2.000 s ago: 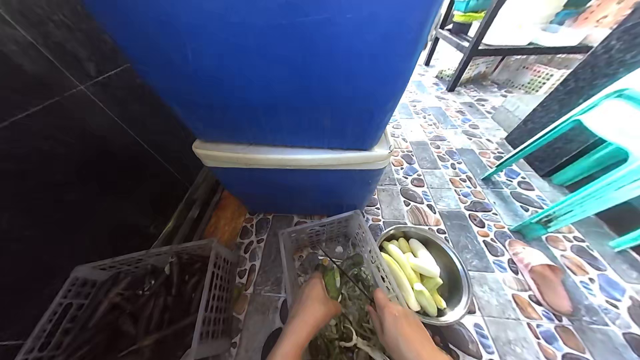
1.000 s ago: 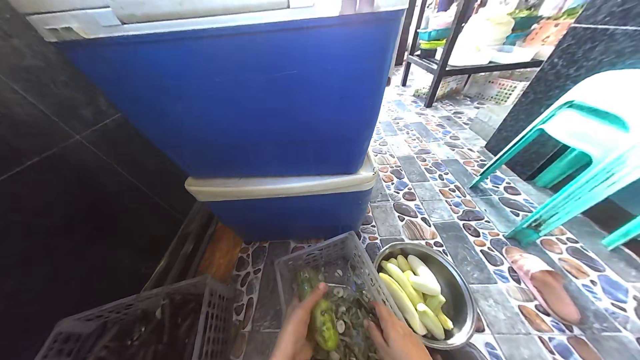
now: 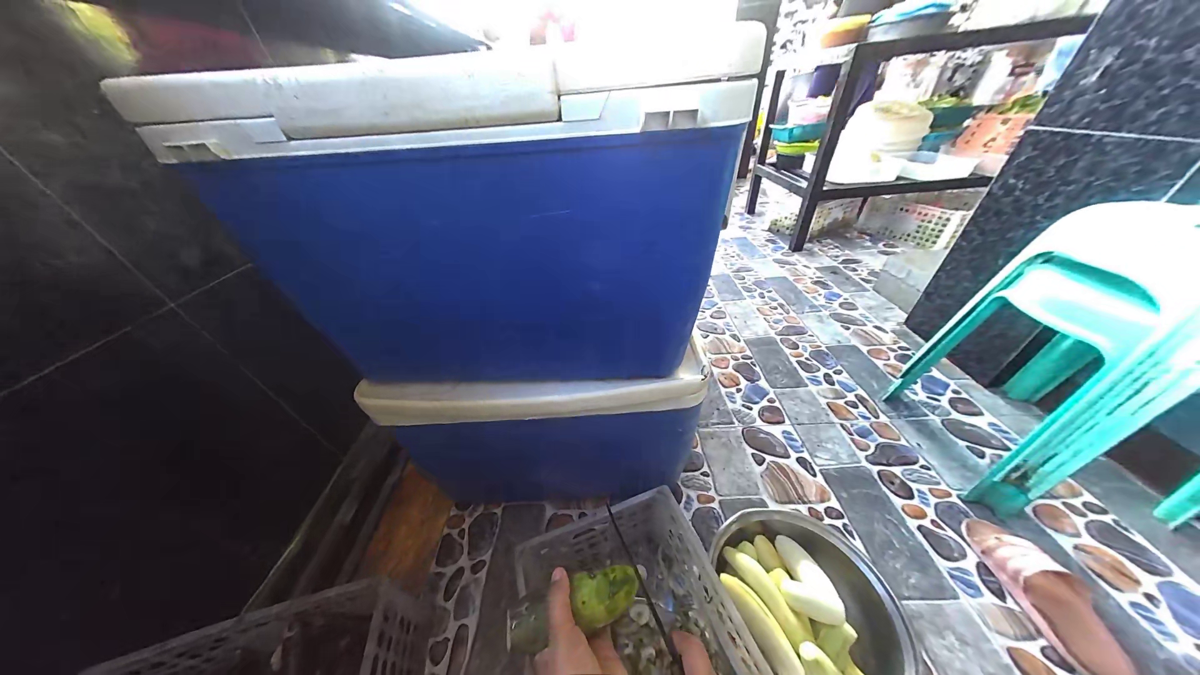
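My left hand (image 3: 574, 637) grips a green and yellow vegetable (image 3: 602, 597), perhaps a cucumber, over a grey plastic crate (image 3: 689, 544). Close to its right, my right hand (image 3: 692, 653) holds a knife (image 3: 641, 586), its dark thin blade slanting up and left beside the vegetable. Cut scraps (image 3: 647, 647) lie inside the crate. Against the crate's right side stands a round steel bowl (image 3: 877, 572) with several pale yellow, peeled-looking vegetables (image 3: 769, 600). The lower parts of both hands fall outside the view.
Two blue coolers (image 3: 469, 272) are stacked beyond the crate. A second crate (image 3: 281, 623) stands at lower left by a dark tiled wall (image 3: 112, 375). Green plastic chairs (image 3: 1078, 309) and a foot in a pink sandal (image 3: 1045, 591) are at right. A black rack (image 3: 825, 141) stands behind.
The view has tilted up. The knife seen two seconds ago shows again beside the vegetable; one second ago its blade was not plain.
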